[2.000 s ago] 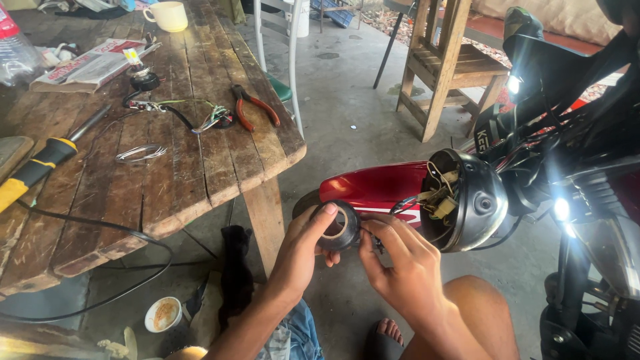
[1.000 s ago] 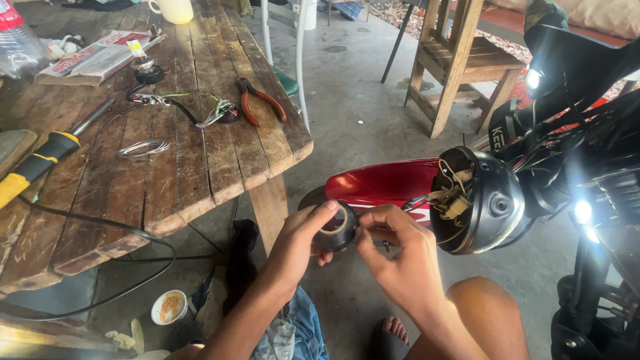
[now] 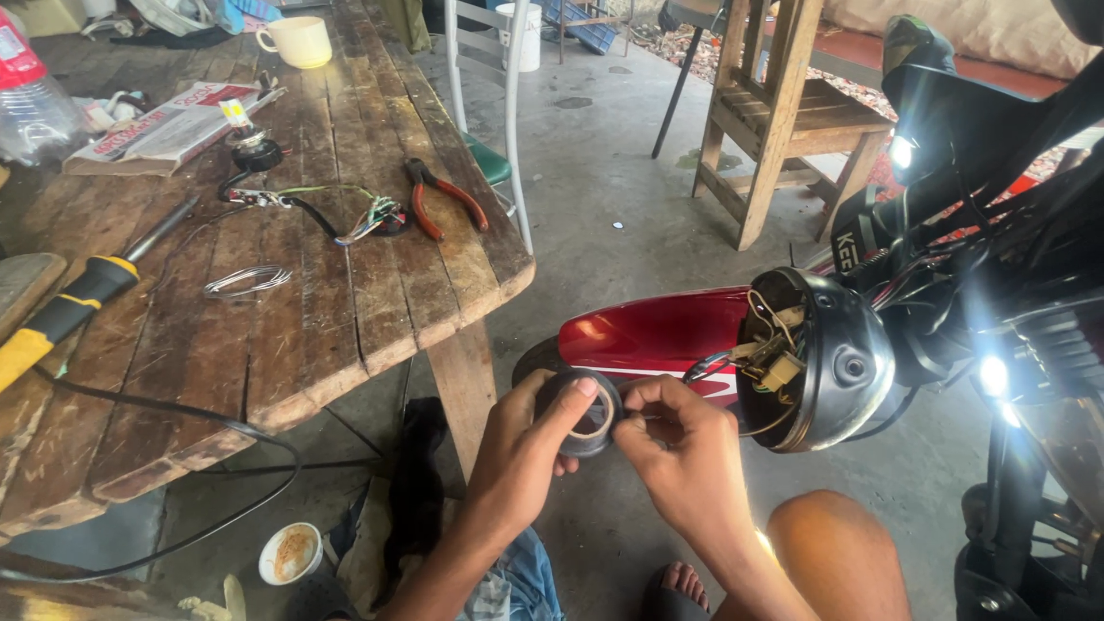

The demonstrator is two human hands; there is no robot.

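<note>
My left hand (image 3: 526, 453) grips a roll of black electrical tape (image 3: 601, 435), its thumb across the cardboard core. Fingertips of my right hand (image 3: 686, 444) are pinched at the roll's right edge; whether they hold the tape's end cannot be told. Just beyond, a motorcycle's open headlight housing (image 3: 849, 362) has wires and connectors (image 3: 780, 366) hanging out, above a red front fender (image 3: 655, 323). On the wooden table (image 3: 302, 345) lie red-handled pliers (image 3: 444, 203), an LED headlight bulb (image 3: 256, 151) with its wiring, a small coil of wire (image 3: 247, 280) and a yellow-and-black screwdriver (image 3: 90, 289).
A cream mug (image 3: 297, 43), a plastic bottle (image 3: 39, 112) and a flattened cardboard box (image 3: 164, 129) are on the table. Beneath its edge are a black cable (image 3: 285, 483), a white cup (image 3: 291, 554) and a dark animal (image 3: 416, 492). A wooden chair (image 3: 789, 121) stands behind the motorcycle.
</note>
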